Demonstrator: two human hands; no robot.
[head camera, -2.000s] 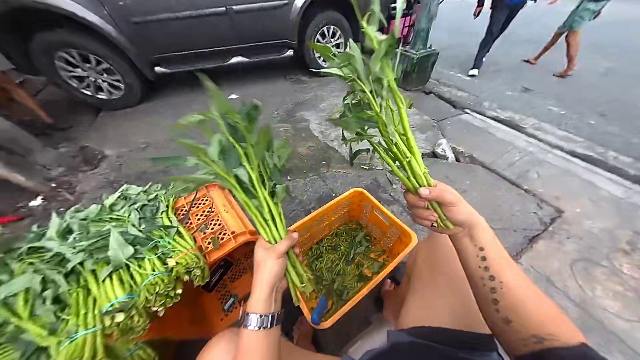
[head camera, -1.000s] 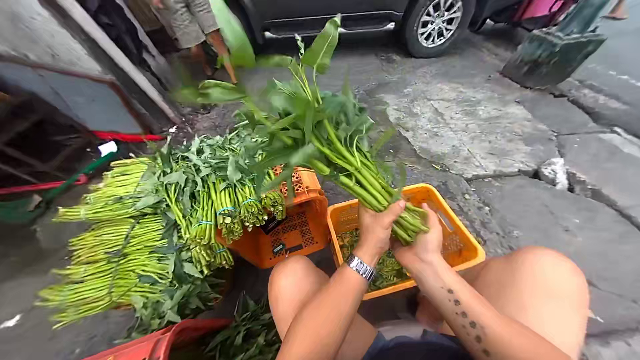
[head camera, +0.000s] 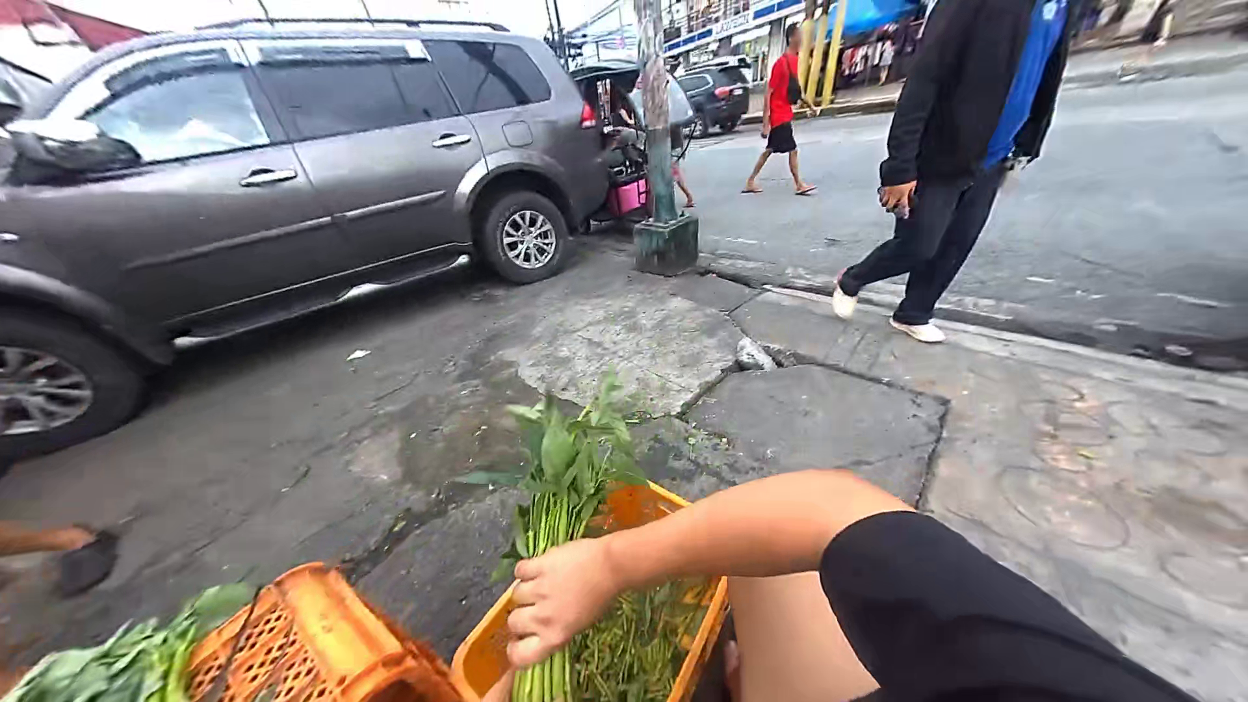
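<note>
My right hand (head camera: 561, 600) is closed around the stems of a bundle of leafy greens, apparently water spinach (head camera: 561, 487). The bundle stands nearly upright over the near left side of an orange plastic crate (head camera: 704, 624), leaves up, its lower stems running out of the picture. Loose green stems and leaves (head camera: 639, 639) lie inside the crate. Of my left hand only a sliver of skin (head camera: 499, 688) seems to show at the bottom edge, below my right hand; its fingers are hidden.
A second orange crate (head camera: 327, 634) lies at lower left beside more greens (head camera: 117, 658). A bare leg with a dark shoe (head camera: 88, 563) is at the left edge. A grey SUV (head camera: 322, 185), a metal post (head camera: 655, 127) and a walking person (head camera: 960, 146) are ahead.
Both hands held the greens one second ago; now my right hand grips the bundle lower in view. Two seconds ago each hand held a separate bunch. The view has swung up and right.
</note>
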